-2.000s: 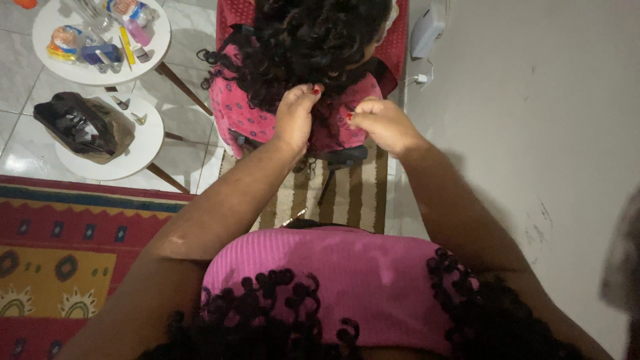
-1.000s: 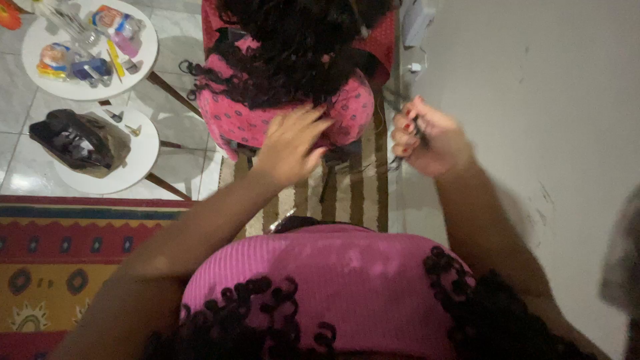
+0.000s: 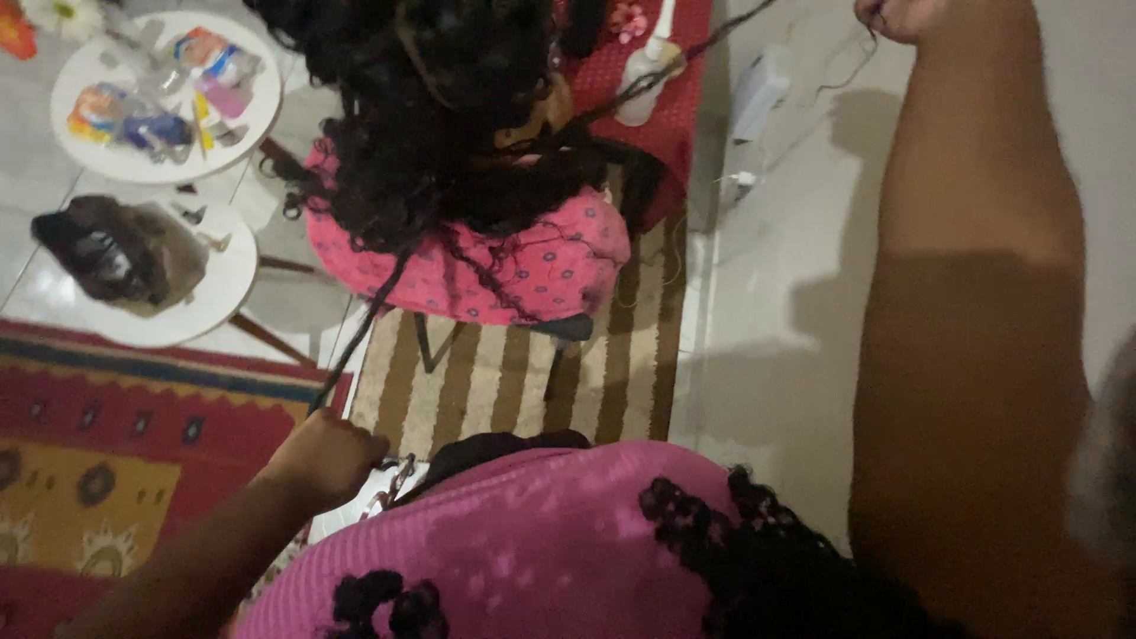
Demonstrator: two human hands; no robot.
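Note:
In front of me sits a person with dark curly hair (image 3: 382, 177), a pink patterned cloth (image 3: 555, 257) over the shoulders. My left hand (image 3: 328, 457), low at left, is closed on the end of a dark twisted strand of hair (image 3: 368, 319) pulled taut from the head. At the top right edge, partly cut off, my right hand (image 3: 901, 16) is closed with thin dark hair at its fingers. Another long twisted strand (image 3: 639, 87) stretches from the head up and right out of view. A thinner twisted length (image 3: 488, 282) lies on the cloth.
A white round table (image 3: 253, 133) at upper left bears packets and small items. Below it, another white round table (image 3: 235, 266) holds a dark plastic bag (image 3: 115, 257). A white bottle (image 3: 639, 89) stands on a red surface (image 3: 683, 133). The wall is at right, a striped rug (image 3: 524, 382) below.
My hands have moved far apart: the left down and to the left, the right up to the top edge. Two long strands now stretch out from the head. The view has shifted.

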